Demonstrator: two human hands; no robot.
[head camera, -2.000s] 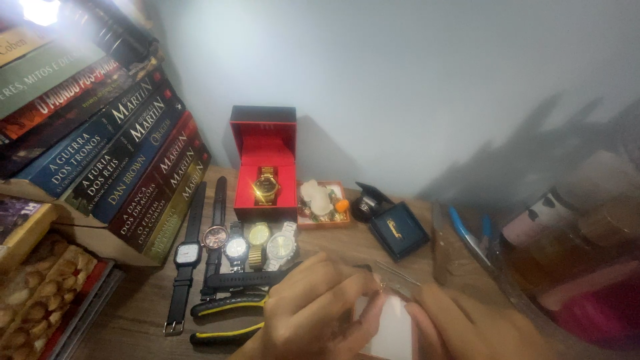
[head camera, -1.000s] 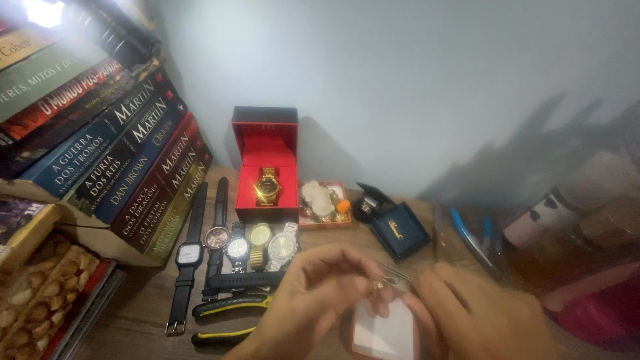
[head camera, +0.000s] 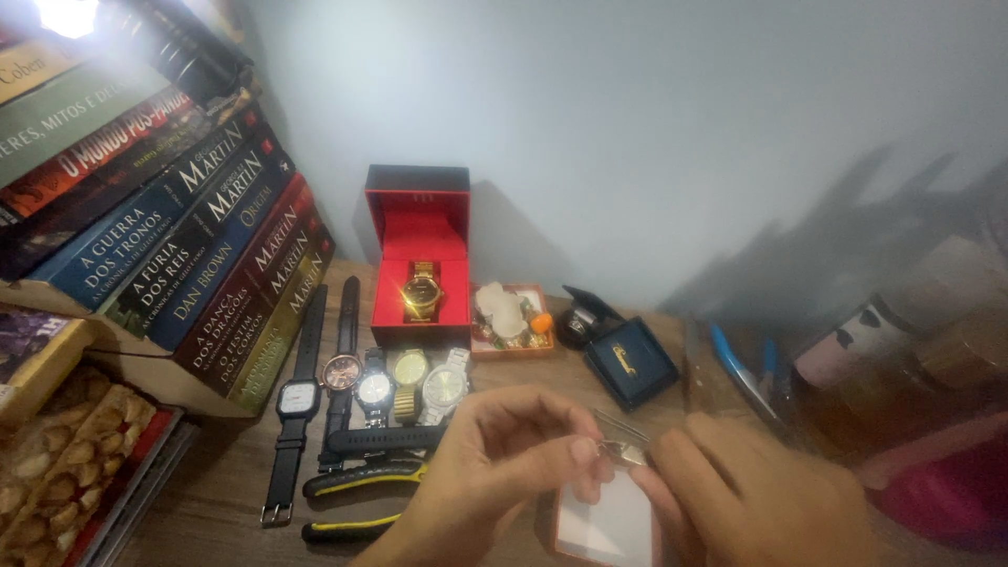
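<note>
My left hand (head camera: 520, 457) pinches one end of a small metal piece (head camera: 626, 450), perhaps jewellery, between thumb and fingers. On its other side, my right hand (head camera: 756, 488) grips the same piece; thin metal prongs stick up beside it, their tool unclear. Beneath both hands lies a small white-topped box (head camera: 605, 524) with an orange edge. Pliers with black and yellow handles (head camera: 362, 478) lie left of my left hand, their jaws hidden. Several wristwatches, among them a black square one (head camera: 298, 397) and a silver one (head camera: 445, 386), lie beyond the pliers. A gold watch (head camera: 421, 291) sits in an open red-lined box (head camera: 468, 252).
A tall stack of books (head camera: 213, 276) stands at the left against the wall. Behind my hands are an orange-edged tray (head camera: 512, 350) of beads and stones and a dark blue box (head camera: 632, 362). Blue-handled pliers (head camera: 736, 366) and a blurred transparent container (head camera: 921, 394) are at the right.
My left hand has risen a little from its place two seconds ago, and more of the white-topped box shows. Both hands remain at the small metal piece.
</note>
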